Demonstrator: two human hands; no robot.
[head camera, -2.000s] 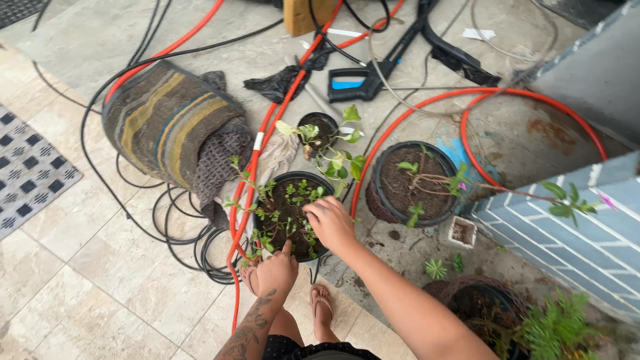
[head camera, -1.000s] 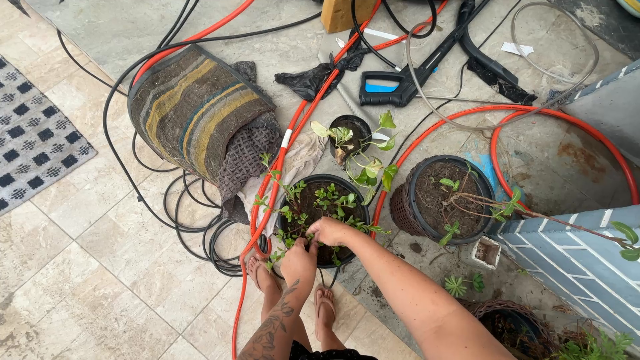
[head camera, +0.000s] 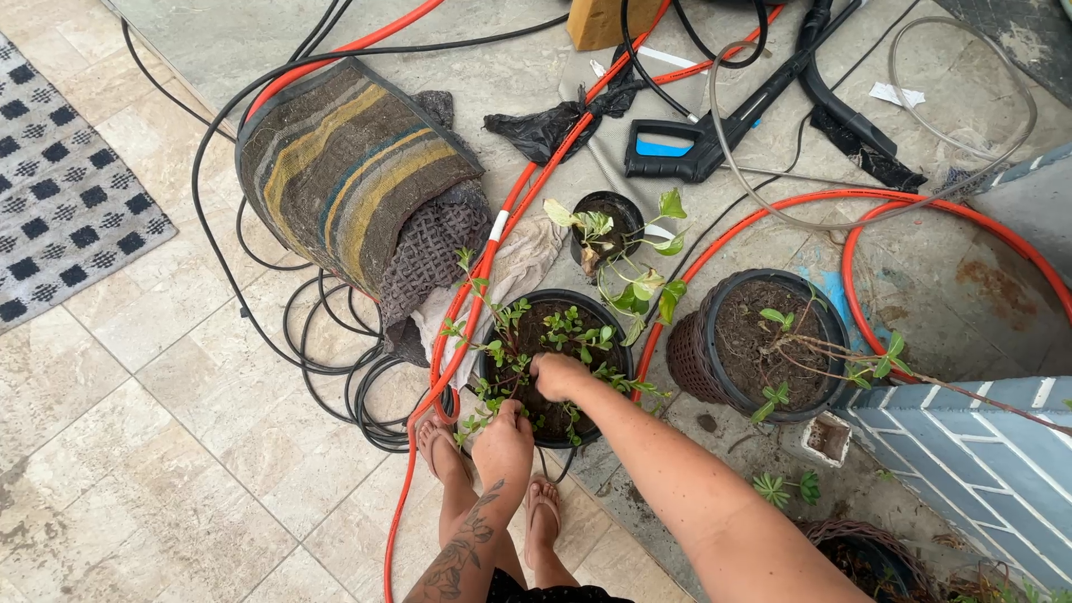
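A round black pot (head camera: 618, 335) of dark soil holds a low leafy plant (head camera: 569, 328) with small green leaves and reddish stems. My right hand (head camera: 559, 377) is over the middle of the pot, its fingertips down at the soil among the stems. At the pot's lower left rim is my left hand (head camera: 505, 431), fingers curled in beside the leafy stems. Whether either hand pinches a stem cannot be made out. Behind stands a smaller black pot (head camera: 605, 219) with a variegated trailing plant (head camera: 641, 289). To the right is a brown woven-look pot (head camera: 699, 356) with long bare stems.
Orange hose (head camera: 519, 201) runs past the pot's left side, near coiled black cable (head camera: 368, 394). A striped mat (head camera: 352, 167) lies beyond on the left. Further back is a pressure washer gun (head camera: 687, 151). A small square container (head camera: 827, 440) and a blue brick-patterned wall (head camera: 963, 427) are at right.
My two hands, close together over the pot's lower edge a second ago, are now apart. The right one is further in over the soil; the left is at the lower left rim.
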